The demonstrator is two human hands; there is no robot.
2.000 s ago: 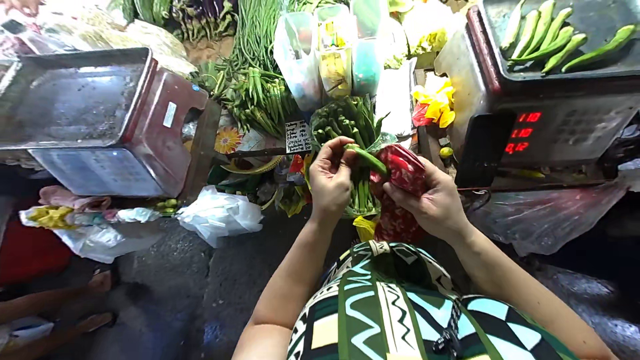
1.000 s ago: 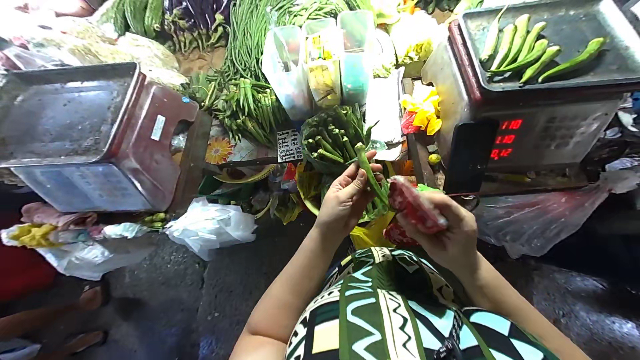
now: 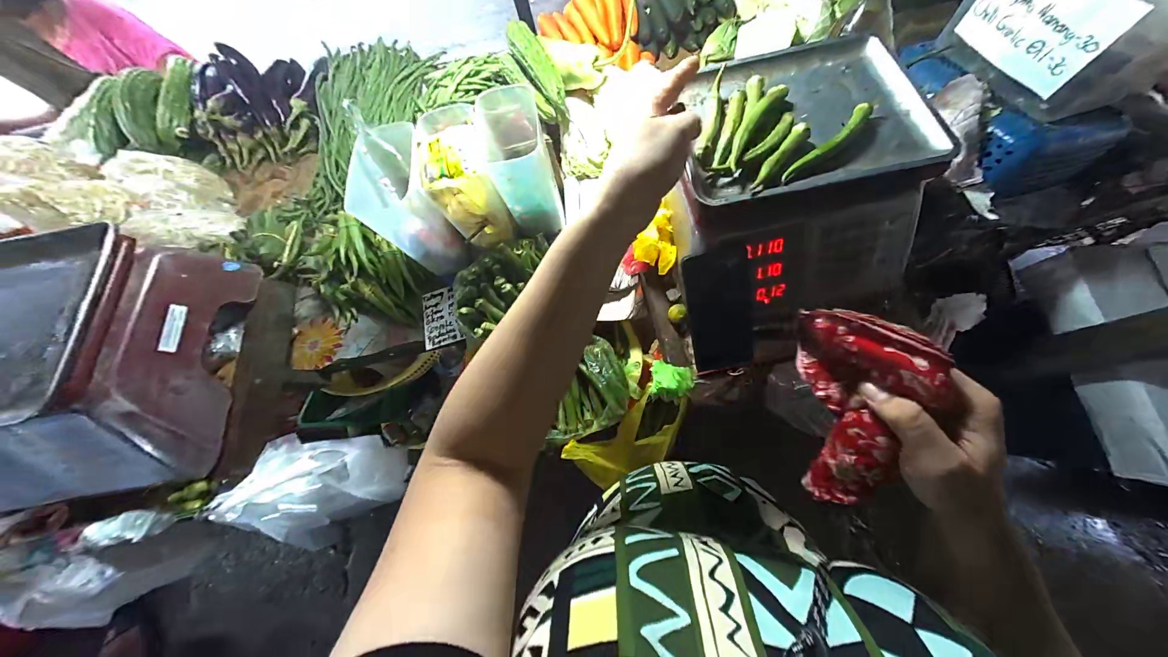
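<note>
My left hand (image 3: 659,123) reaches up to the left edge of the scale's metal tray (image 3: 899,96). Its fingertips are beside a green vegetable (image 3: 721,41) just past the tray, and whether they touch or hold it is unclear. Several long green peppers (image 3: 762,128) lie on that tray. In my right hand (image 3: 949,438), out to the right below the digital scale (image 3: 826,246), is a red patterned cloth purse (image 3: 849,401).
A second scale (image 3: 137,356) stands at left, a white plastic bag (image 3: 310,484) below it. Clear plastic containers (image 3: 456,173), long beans (image 3: 365,109), eggplants (image 3: 251,91) and carrots (image 3: 589,23) fill the stall. A yellow bag (image 3: 630,443) hangs near my body.
My left hand has moved up from in front of me to the right-hand scale's tray; the green vegetable it held is no longer seen there. My right hand has moved right with the red purse.
</note>
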